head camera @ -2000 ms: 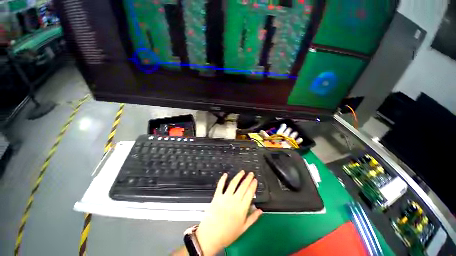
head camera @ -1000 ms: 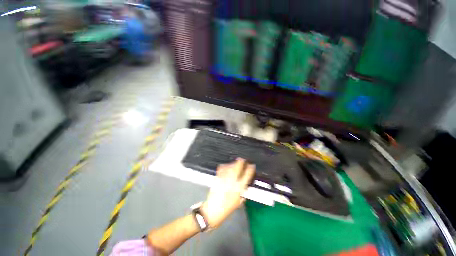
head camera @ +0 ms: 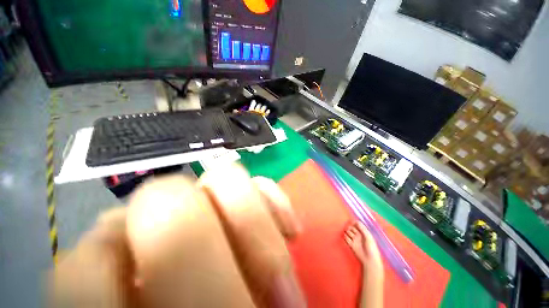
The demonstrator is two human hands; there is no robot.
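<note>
My left hand (head camera: 198,240) is very large and blurred, close to the camera at the lower left and centre. Its fingers are bent; whether it holds anything cannot be seen. My right hand (head camera: 357,238) lies on the red mat (head camera: 319,210), fingers slightly apart, with nothing visible in it. It is beside the long clear purple-blue strip (head camera: 365,216), which lies diagonally across the mat. The black keyboard (head camera: 156,135) is on the white shelf (head camera: 72,171), with the black mouse (head camera: 247,123) on a dark pad to its right.
The monitor (head camera: 120,39) shows a green image and charts. Several circuit boards (head camera: 382,168) stand in a row on the dark conveyor beyond the green bench mat (head camera: 295,150). A blank black monitor (head camera: 400,99) and stacked cartons (head camera: 475,120) are behind. A black bin (head camera: 123,183) is below the shelf.
The view has swung right. My left hand has left the keyboard and come up close to the camera. My right hand has come into view on the mat. The monitor now shows charts.
</note>
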